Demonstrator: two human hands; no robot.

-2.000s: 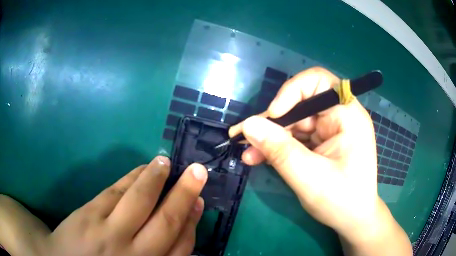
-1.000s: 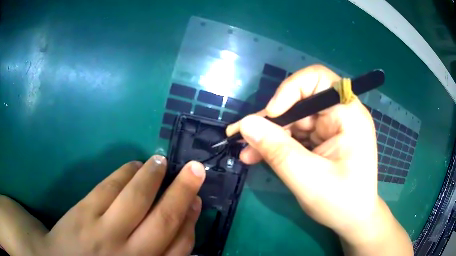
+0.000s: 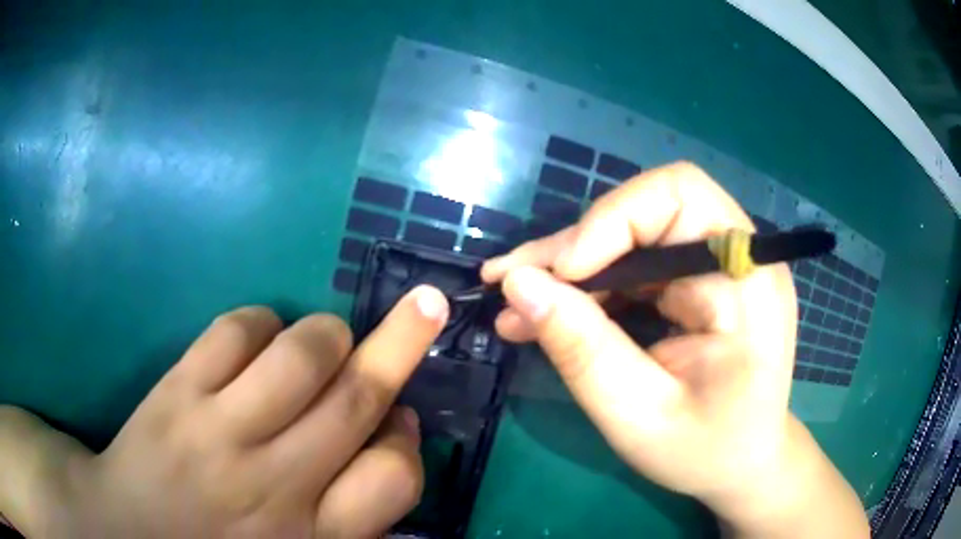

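A black rectangular housing [image 3: 455, 395] lies on the mat with its recessed compartment at the far end. My left hand [image 3: 300, 405] lies over its left side. Its index fingertip presses inside the compartment, beside the tweezer tip; the thumb is at the housing's lower part. My right hand [image 3: 674, 347] holds black tweezers [image 3: 659, 265] with a yellow band, the metallic tip inside the compartment. Whether a pad is under the fingertip cannot be told. The clear liner sheet [image 3: 422, 116] with rows of black pads [image 3: 570, 152] lies behind and partly under the housing and right hand.
The glossy green mat [image 3: 190, 200] lies under everything. A white strip [image 3: 854, 84] curves across the upper right. A dark ribbed edge [image 3: 927, 453] runs down the right side. The liner sheet continues right of my right hand with more pads.
My left index finger has moved up into the compartment, and the other left fingers have curled back off the housing's edge. The tweezers have tilted flatter, their rear end lower.
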